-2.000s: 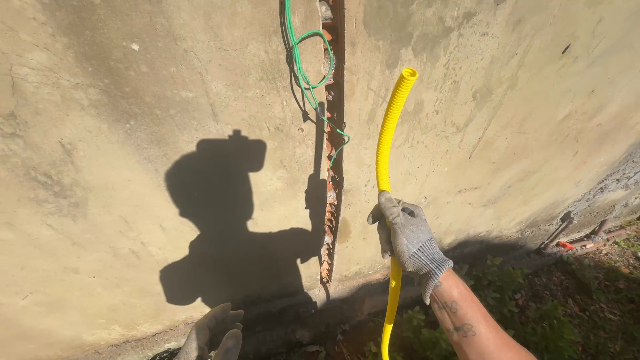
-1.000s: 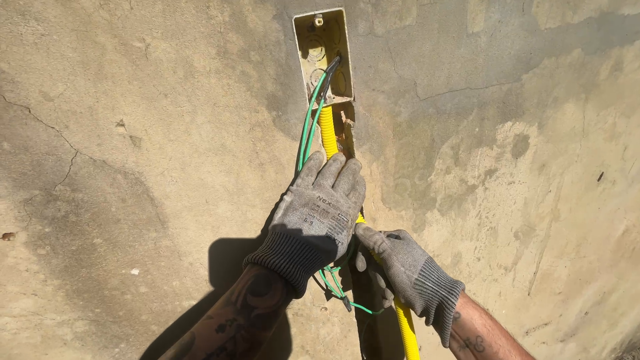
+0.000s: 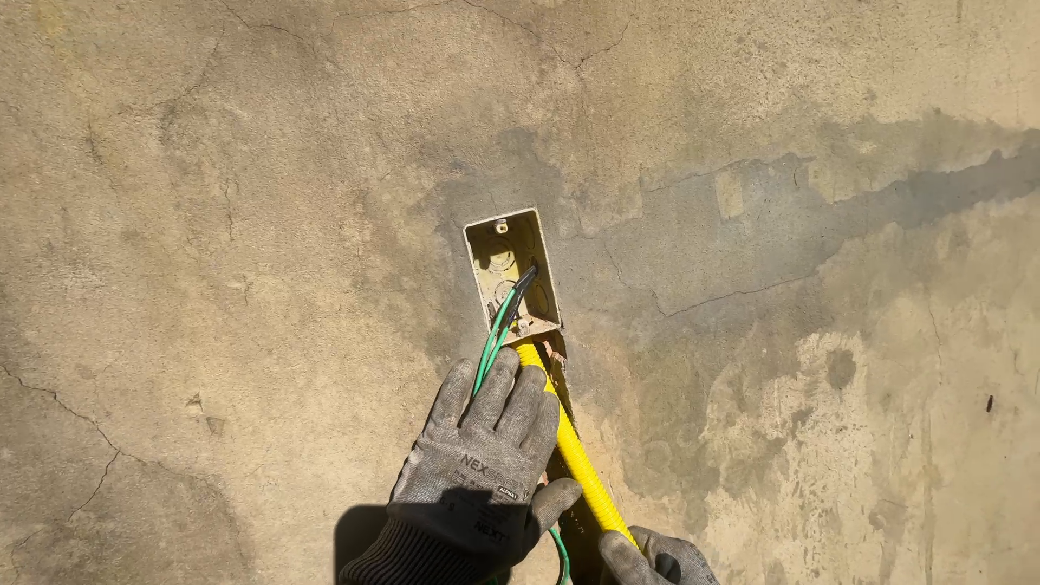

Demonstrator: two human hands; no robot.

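Observation:
A yellow corrugated conduit (image 3: 589,479) runs from the lower edge of a cream plastic electrical box (image 3: 479,276) down to the right. My left hand (image 3: 487,463), in a grey work glove, lies with fingers extended over the green wires (image 3: 497,337) and against the conduit's upper part; whether it grips is hidden. At the bottom edge my right hand (image 3: 658,561), gloved too, holds the conduit between thumb and fingers. Green wires and a black sleeve or cable (image 3: 524,284) come out of the box's right inner wall. Whether the conduit's end is inside the box cannot be told.
The box is set in a cracked plaster wall (image 3: 284,244) with a grey patch (image 3: 731,236) to its right. Below the box a narrow chased groove (image 3: 581,532) runs down behind the conduit. A green wire loop hangs beneath my left hand.
Two seconds ago my right hand held the conduit away from the wall, its top end free. Since one second ago my right hand has moved down along the conduit. The view has shifted upward.

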